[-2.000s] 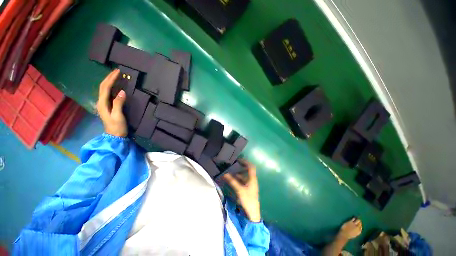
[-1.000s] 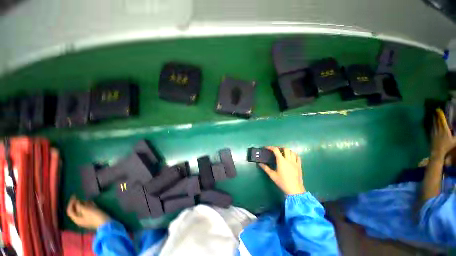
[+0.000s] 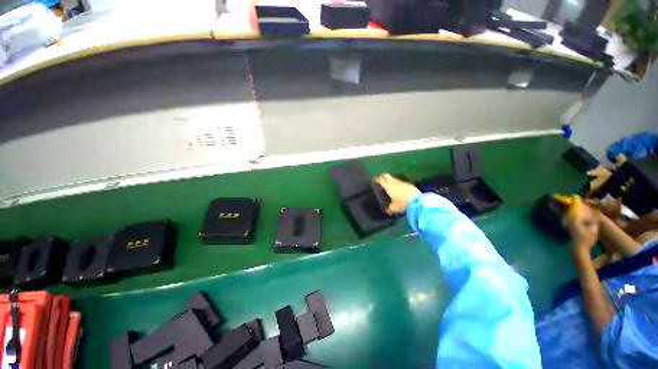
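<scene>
My right hand (image 3: 395, 193) reaches to an open gift box (image 3: 366, 218) on the rear green strip. Its lid stands back. The fingers are closed around a small black inner box (image 3: 379, 193), mostly hidden by the hand, at the box's right side. My left hand is not in view. More small black inner boxes (image 3: 232, 344) lie in a loose pile at the bottom, cut off by the frame edge.
Closed gift boxes (image 3: 229, 219) and boxes with slotted tops (image 3: 299, 229) line the rear strip. Another open box (image 3: 479, 193) is right of my hand. Red trays (image 3: 45, 328) stand lower left. A co-worker's hands (image 3: 583, 220) are at right. A shelf (image 3: 180, 45) runs above.
My right hand has moved from the front bench surface to the open gift box at the rear, with the small inner box. My left hand has left the view. The view has tilted up.
</scene>
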